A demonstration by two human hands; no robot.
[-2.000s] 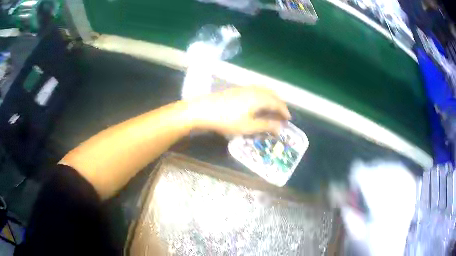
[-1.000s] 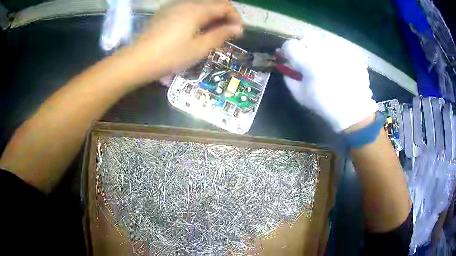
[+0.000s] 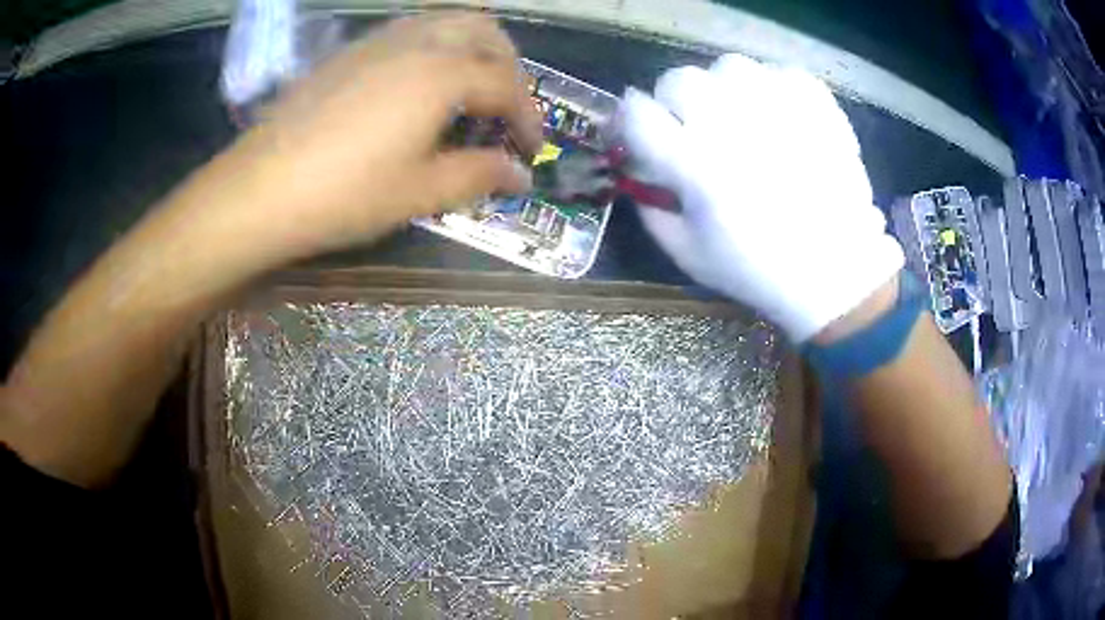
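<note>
An open white power strip housing [image 3: 567, 256] lies on the dark bench, tilted, with a yellow block, a green board and silvery contacts inside. My bare left hand [image 3: 485, 139] is over its left part, fingers bent down at the parts; whether it grips a part is hidden. My right hand [image 3: 757, 182], in a white glove with a blue wrist band, holds red-handled cutters [image 3: 642, 191]. Their grey jaws are over the board near the yellow block, close to my left fingertips. The cut point is blurred.
A shallow cardboard box [image 3: 509, 288] of thin silvery wires [image 3: 485, 424] is nearest me. White units [image 3: 1024, 254] stand at the right, by an open unit [image 3: 948, 257] and clear bags. A pale conveyor edge [image 3: 727, 30] runs behind; a clear bag [image 3: 258, 55] is upper left.
The cutters and gloved right hand have moved left and down over the board. My left hand has moved down onto the parts. The housing sits slightly higher in view.
</note>
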